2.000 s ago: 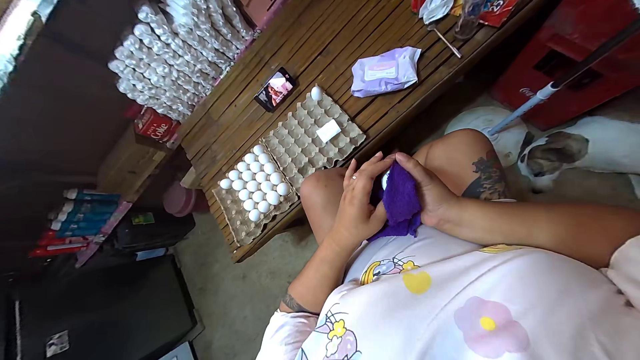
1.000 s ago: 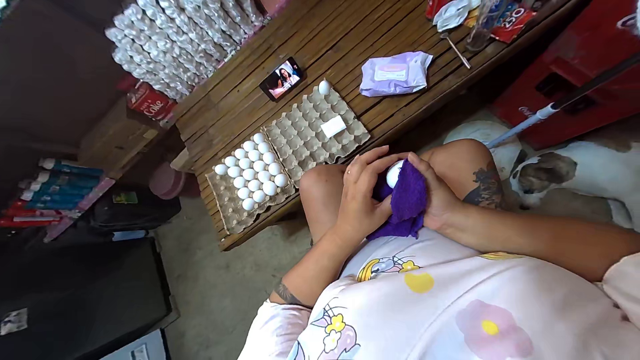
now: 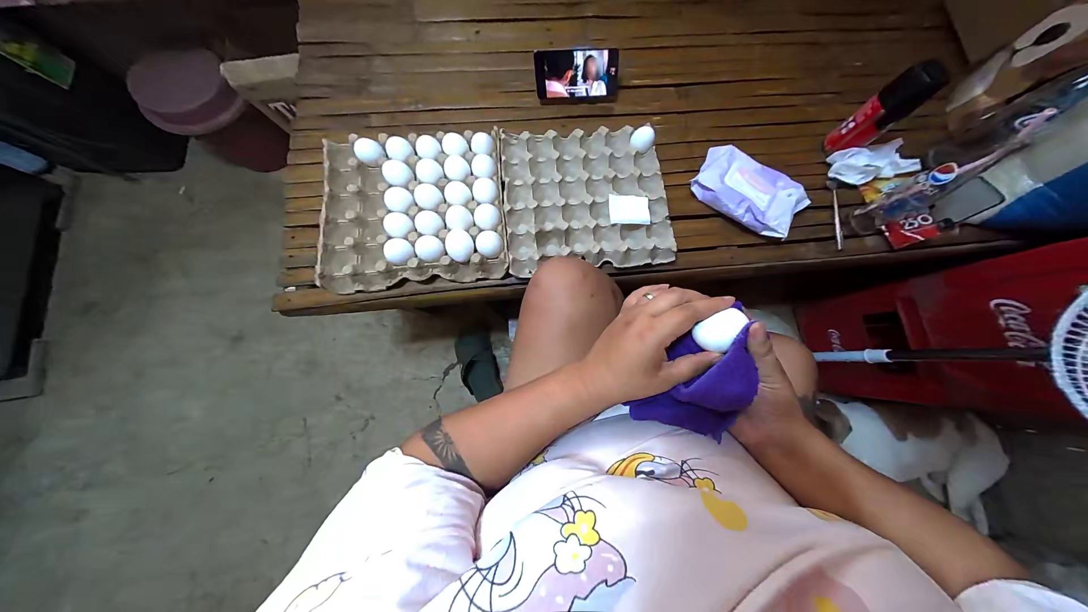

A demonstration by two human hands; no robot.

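Over my lap, my left hand [image 3: 650, 340] and my right hand [image 3: 769, 387] hold a white egg [image 3: 721, 330] wrapped partly in a purple cloth [image 3: 710, 391]. My left fingers touch the egg's upper left side, and my right thumb rests at its right edge. On the bamboo table ahead, the left cardboard egg tray [image 3: 340, 212] carries rows of white eggs [image 3: 429, 197], with its left cells bare. Against it lies the right egg tray [image 3: 557, 200], which has one egg [image 3: 643, 138] in its top right corner and a folded white square [image 3: 629, 209] on it.
A phone [image 3: 577, 75] lies beyond the trays on the bamboo table [image 3: 408, 59]. A lilac wipes pack [image 3: 750, 191], crumpled tissue [image 3: 873, 161] and a red-black can [image 3: 886, 106] are to the right. Below are red crates [image 3: 952, 331], a racket-like thing [image 3: 1075, 353] and a dog [image 3: 918, 442].
The egg in the purple cloth shows more than it did two seconds ago, when the hands and cloth mostly covered it. The view has turned strongly and come level with the table.
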